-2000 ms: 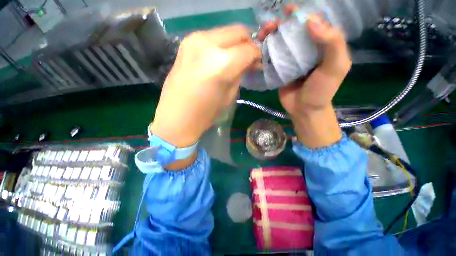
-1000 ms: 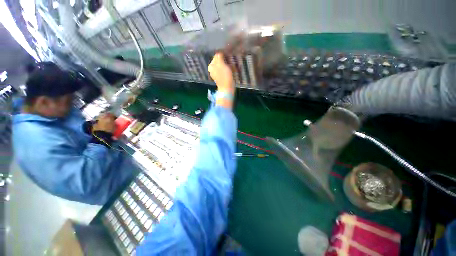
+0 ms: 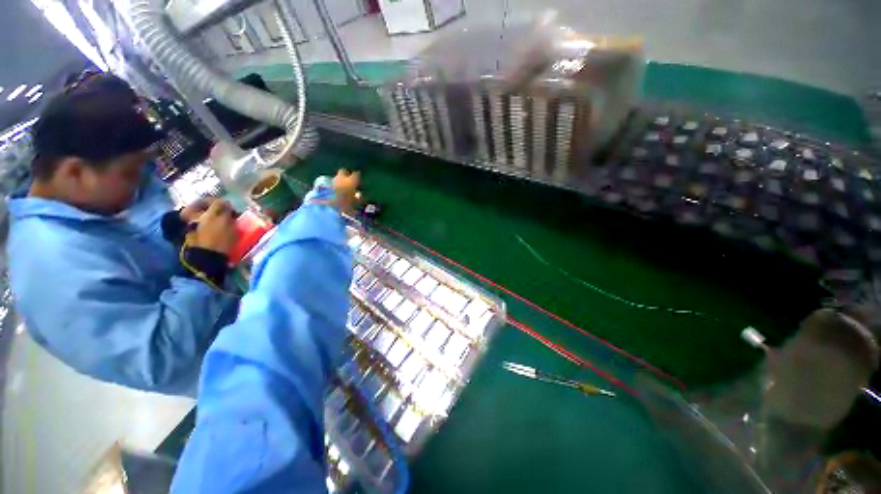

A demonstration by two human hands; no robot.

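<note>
My left hand (image 3: pixel 344 187) is small in view, reaching far left over the green mat (image 3: pixel 580 289) beyond the component tray. A small dark and silver part (image 3: pixel 370 210) lies just to the right of its fingers; whether the fingers hold anything cannot be told. The component tray (image 3: pixel 415 328), with rows of silver-white rectangular parts, lies partly behind my blue sleeve. A light blue band shows at my wrist. My right hand is out of the picture.
Tweezers (image 3: pixel 558 379) lie right of the tray. The clear extraction hood (image 3: pixel 821 371) is at the right edge. A blurred rack of stacked strips (image 3: pixel 512 125) and a black parts tray (image 3: pixel 744 183) stand at the back. A person (image 3: pixel 106 280) in blue works at the left, beside a ribbed hose (image 3: pixel 203 72).
Both hands were at the grey hose; then my left hand was alone near the rack. It has since moved left and down to the mat. The view has swung left, shifting the hood right.
</note>
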